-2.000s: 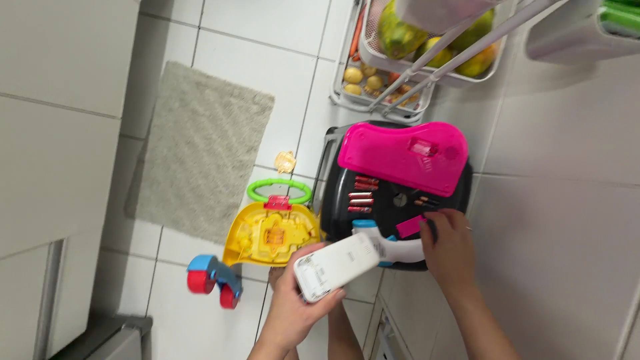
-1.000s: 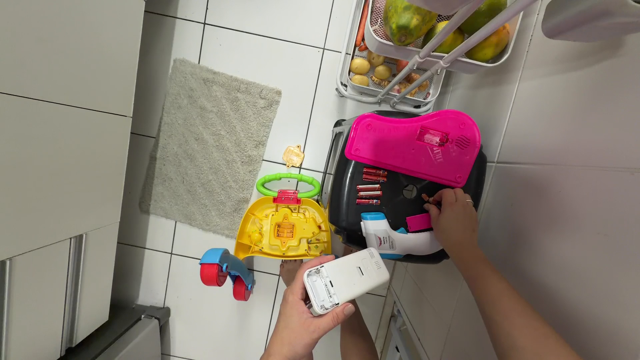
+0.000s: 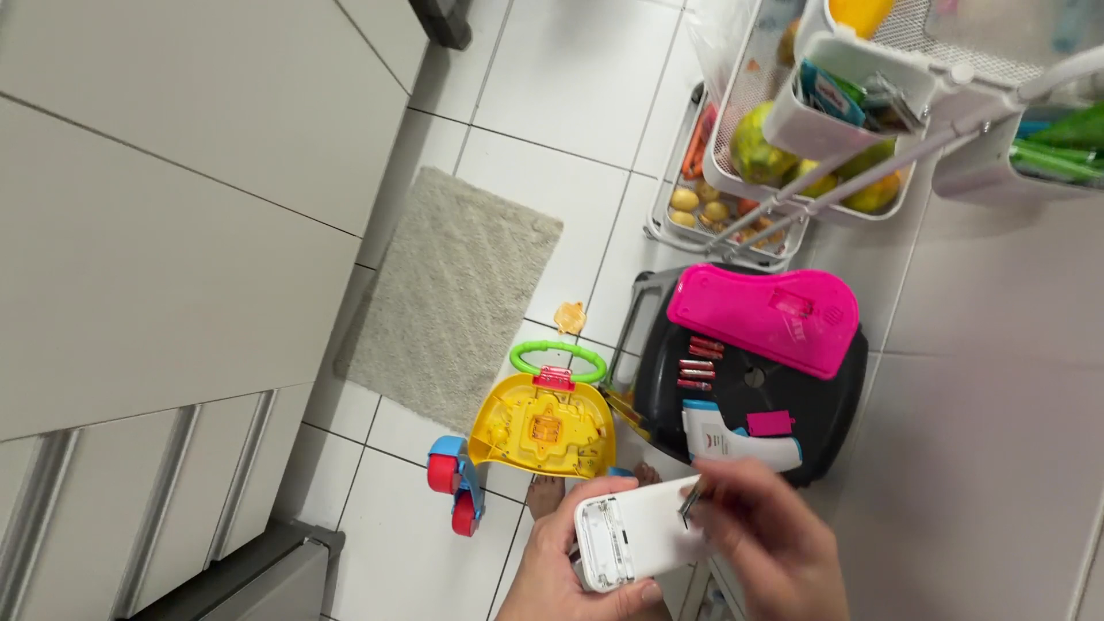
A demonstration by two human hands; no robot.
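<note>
My left hand holds a white plastic device with an uncovered compartment at its near-left end. Over the device's right end, my right hand pinches a small, thin metal object, too blurred to name surely. Beyond the hands, a white and blue infrared thermometer lies on a black stool top beside a small magenta cover. Several red batteries and a large magenta plastic panel lie there too.
A yellow toy shell with a green ring handle, a blue toy part with red wheels and an orange cover are on the tiled floor. A grey mat lies left; a wire cart with produce stands beyond the stool.
My right hand has moved from the stool top to the white device, with a small metal object in its fingers. The view has shifted noticeably.
</note>
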